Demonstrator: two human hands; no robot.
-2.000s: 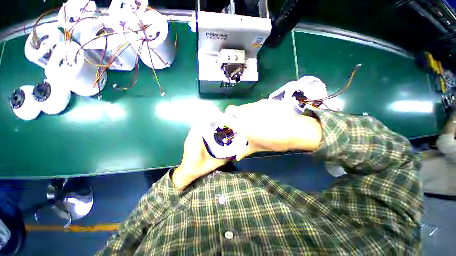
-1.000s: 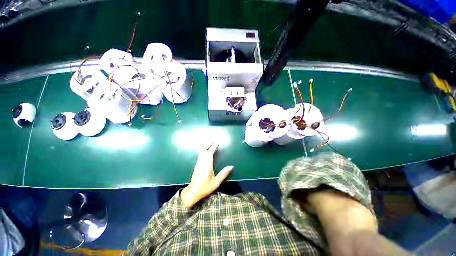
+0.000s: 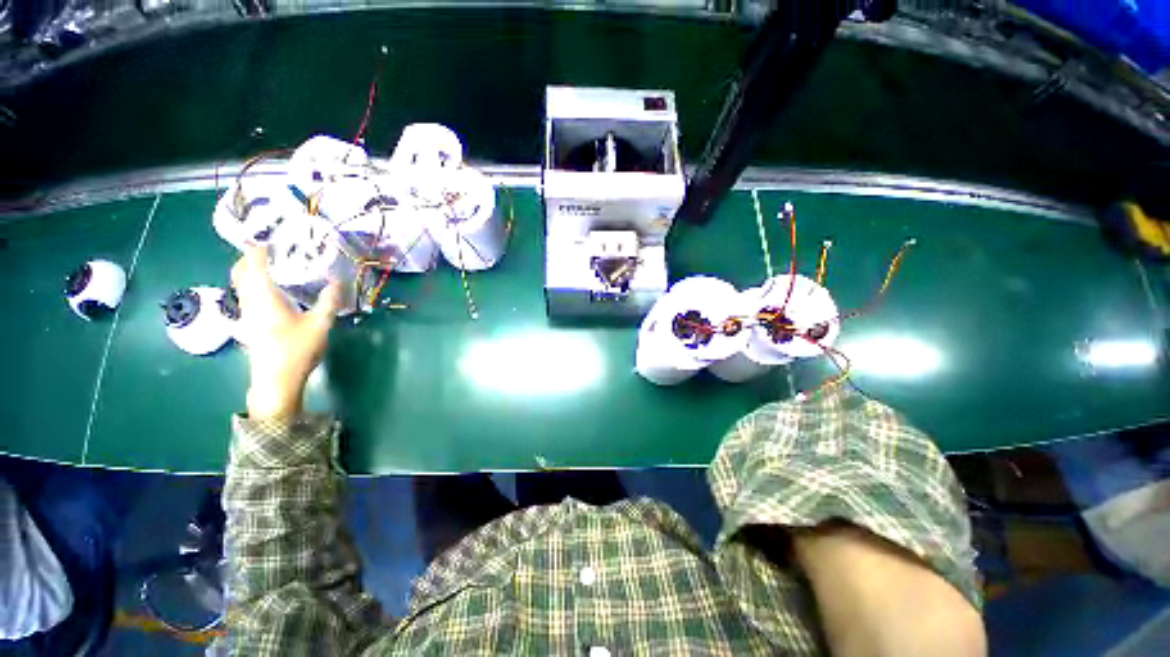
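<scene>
My left hand [image 3: 285,336] reaches over a white ball head with a black centre and covers most of it, touching or close to the front of the wired white housings [image 3: 468,229]. Whether the fingers grip is hidden. Another ball head [image 3: 203,327] sits just left of it, and a third [image 3: 100,290] stands farther left. Right of the screw feeder [image 3: 603,205], joined white units [image 3: 686,353] stand close together, with dark centres and red, yellow and dark wires. My right forearm shows at the lower right; the hand is past the picture's bottom edge.
The feeder stands mid-bench with its hopper open. A thick black arm [image 3: 757,109] slants behind its right side. A metal rail [image 3: 924,199] runs along the back of the green bench [image 3: 423,424]. A yellow and black object [image 3: 1139,231] lies at far right.
My left hand has moved left from the bench's front middle to the ball heads and housings. Earlier, both hands were at a white unit near my chest; my right forearm then swung down to the right.
</scene>
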